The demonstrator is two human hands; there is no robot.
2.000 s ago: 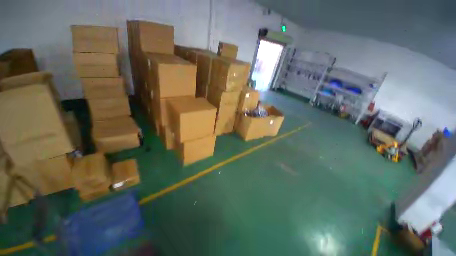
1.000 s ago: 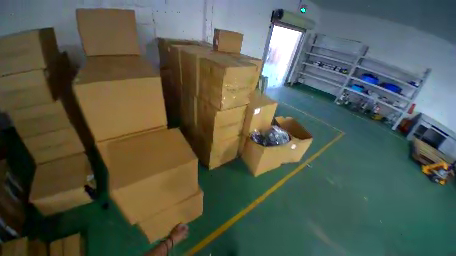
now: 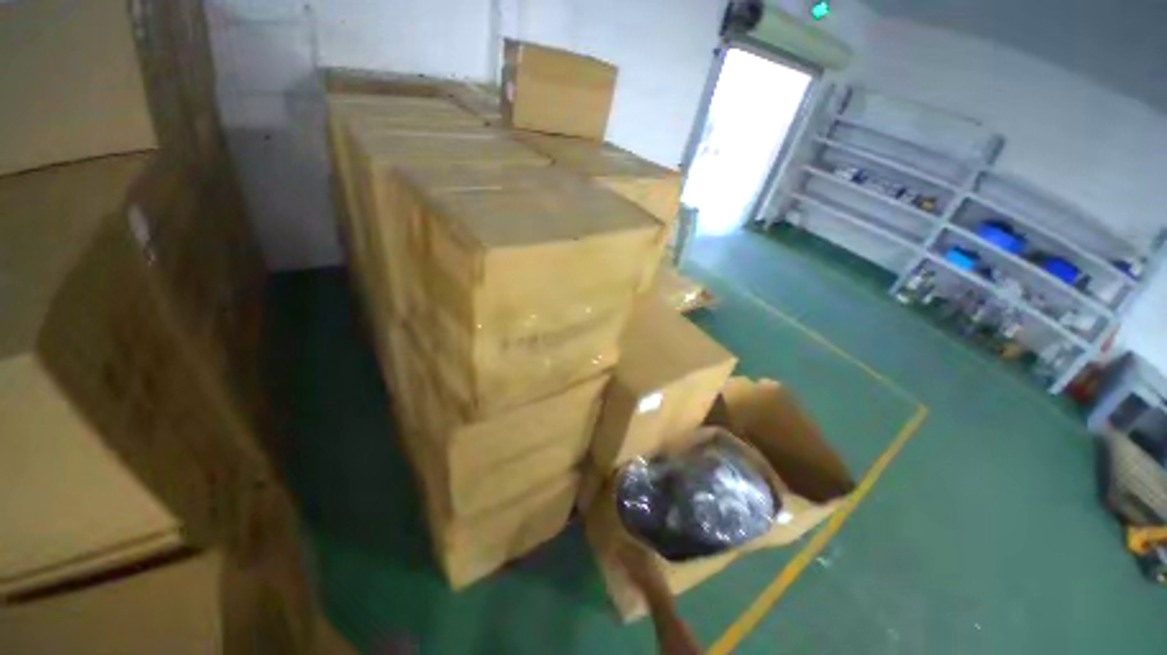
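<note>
An open brown carton stands on the floor right of centre, its flaps spread. A crumpled clear plastic bag with dark contents fills it. A hand, apparently my right hand, is small and blurred at the carton's near side, with its forearm coming up from the bottom edge. Its fingers are not clear, and I cannot tell whether it touches the carton. My left hand cannot be made out.
Large stacked cartons stand left of the open carton. More tall cartons are close at the left edge. A narrow green floor gap lies between the stacks. A yellow line runs past the open carton. Grey shelves and a bright doorway are behind.
The view has moved forward to the carton stacks and the open carton, which look larger. The hand seen low beside nearer cartons one second ago has gone from there; a hand now shows by the open carton.
</note>
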